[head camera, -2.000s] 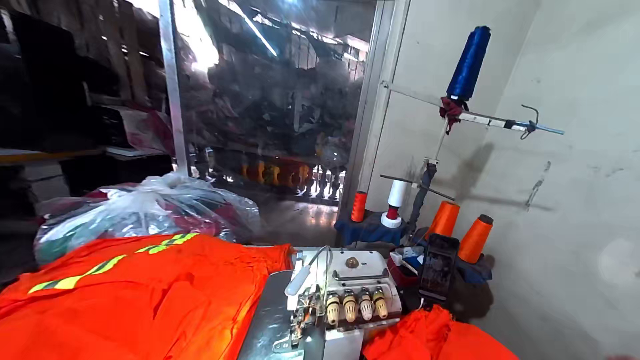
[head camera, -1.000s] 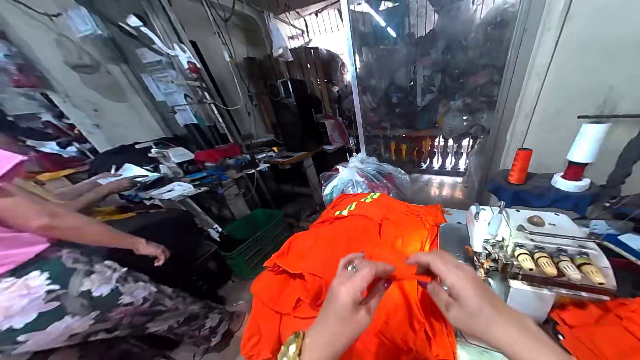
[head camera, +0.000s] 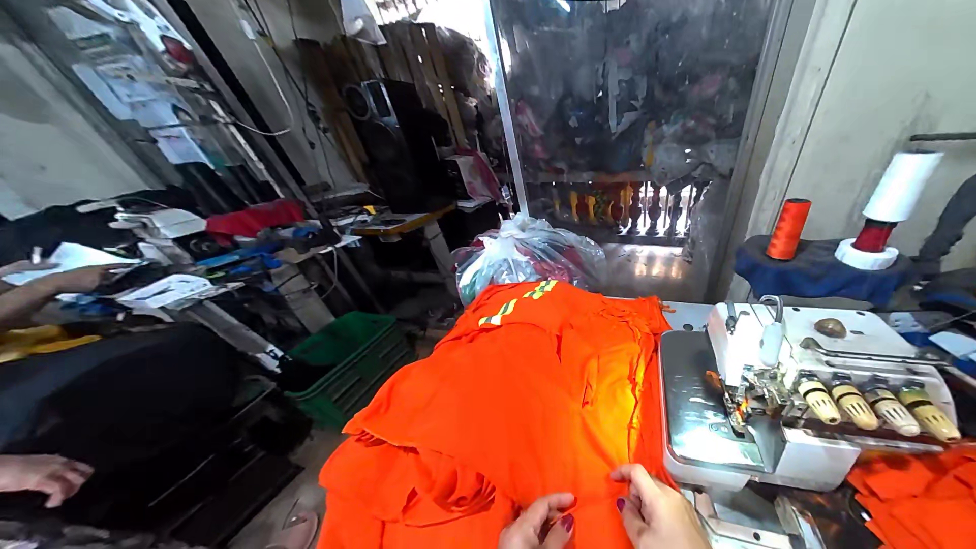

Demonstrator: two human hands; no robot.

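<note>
A pile of orange fabric garments (head camera: 518,381) with a yellow and silver reflective strip lies left of a white overlock sewing machine (head camera: 854,343). Both my hands are low in the view, on the near part of the orange cloth. My left hand (head camera: 537,524) has curled fingers touching the cloth. Just right of it, my right hand (head camera: 656,507) rests its fingertips at the cloth near the machine's metal plate. Whether either hand pinches the fabric cannot be told. More orange cloth pieces (head camera: 919,492) lie below the machine's front at the right.
Behind the pile stands a tied clear plastic bag (head camera: 526,255). A green crate (head camera: 347,366) is on the floor. An orange thread cone (head camera: 788,229) and a white one (head camera: 902,185) stand behind the machine. At the left, a co-worker's hands (head camera: 46,476) show beside a cluttered table.
My hands, raised together over the orange cloth one second ago, are now lower and farther apart on it. The view has swung left since two seconds ago.
</note>
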